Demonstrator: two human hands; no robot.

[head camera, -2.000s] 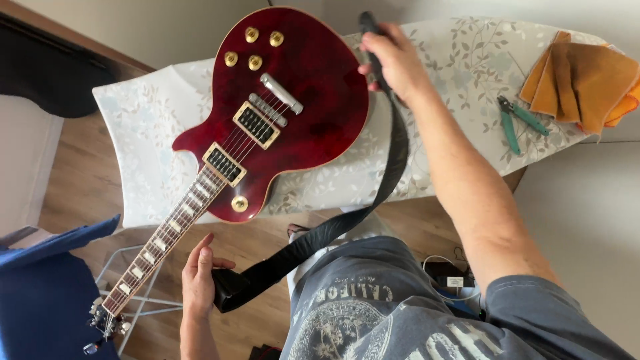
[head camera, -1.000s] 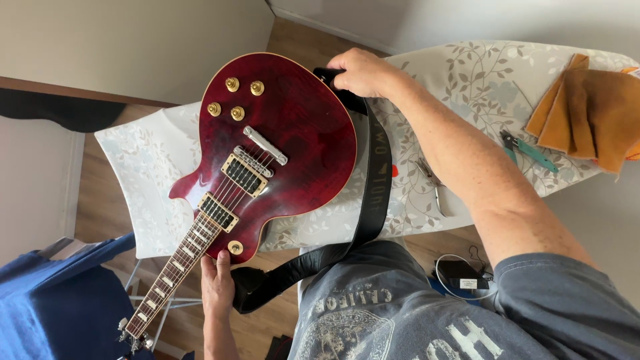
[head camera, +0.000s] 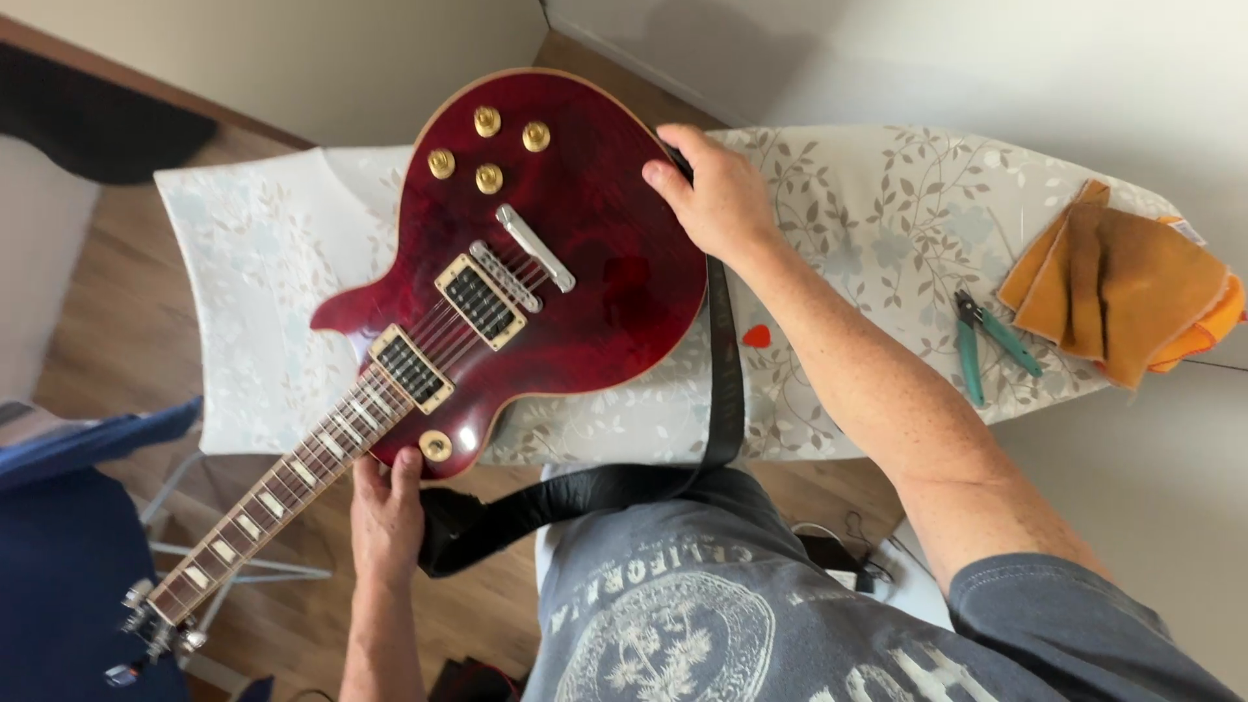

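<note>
A dark red electric guitar (head camera: 604,292) with gold knobs lies face up over an ironing board, its neck pointing to the lower left. My right hand (head camera: 717,190) grips the rim at the tail end of the body, thumb on the top, with a bit of black strap under the fingers. At the cutaway near the neck, my left hand (head camera: 388,502) holds the body's lower edge, its fingers partly hidden. A black leather guitar strap (head camera: 724,390) runs from behind the body near my right hand, down along the board's front edge, and loops to beside my left hand.
On the patterned ironing board cover (head camera: 877,195) lie a red guitar pick (head camera: 757,336), green-handled cutters (head camera: 994,341) and folded orange-brown cloths (head camera: 1150,283). Blue fabric (head camera: 78,565) hangs at the lower left. Below the board are a cable and a black adapter (head camera: 838,561).
My right hand, holding only the strap end away from the body two seconds ago, now grips the guitar's rim. My left hand has moved from below the guitar onto the cutaway. The pick has come into sight.
</note>
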